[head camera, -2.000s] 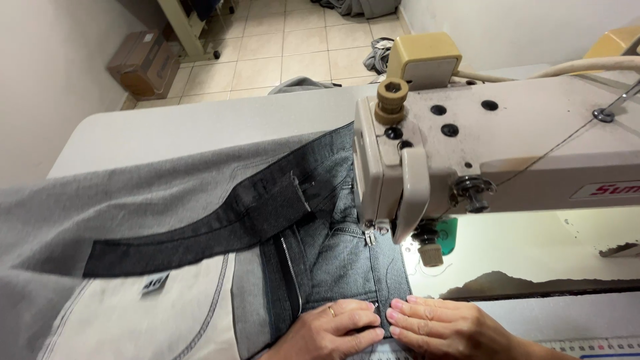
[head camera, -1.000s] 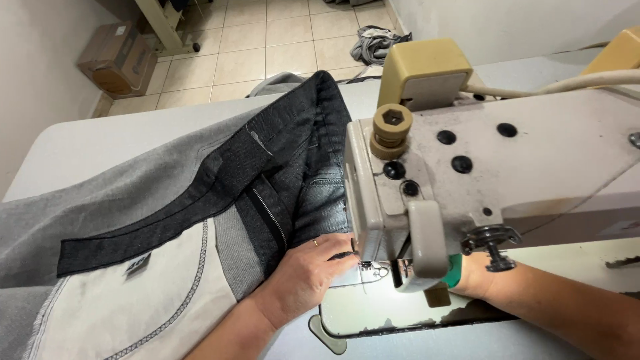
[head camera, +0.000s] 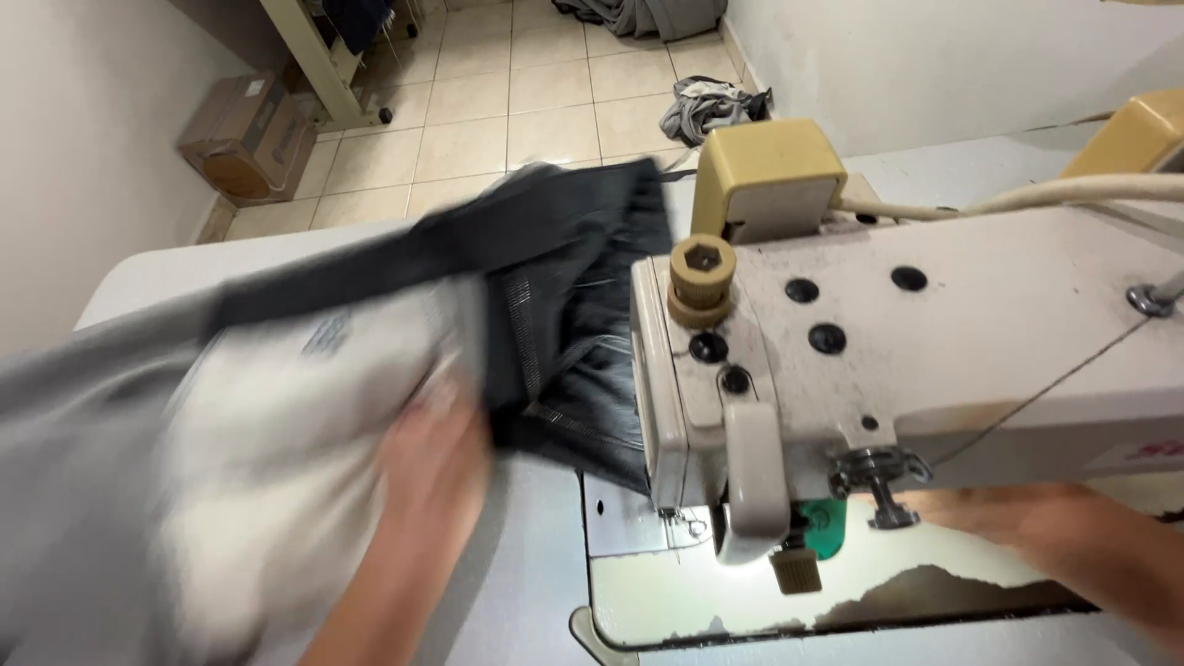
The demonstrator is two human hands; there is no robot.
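Note:
Grey denim trousers (head camera: 573,222), with a dark waistband and a pale pocket lining (head camera: 277,416), lie bunched across the table left of the sewing machine (head camera: 962,333). Blurred by motion, my left hand (head camera: 435,453) is on the pocket lining; whether its fingers grip the cloth cannot be told. My right forearm reaches in under the machine's arm from the right, and the hand itself is hidden behind the machine head. The needle and presser foot area (head camera: 680,527) shows beside the cloth's lower edge, with no cloth over the plate there.
The machine bed (head camera: 740,601) has worn, chipped paint along its front. A knee-shaped metal tab (head camera: 597,638) sits at its corner. Beyond the white table (head camera: 176,268) are a cardboard box (head camera: 250,139), a metal stand (head camera: 319,65) and heaped cloth (head camera: 708,109) on the tiled floor.
My left hand has moved left from beside the needle onto the pocket lining. The trousers have shifted away from the needle area. My right hand, beside my left two seconds ago, has gone behind the machine head.

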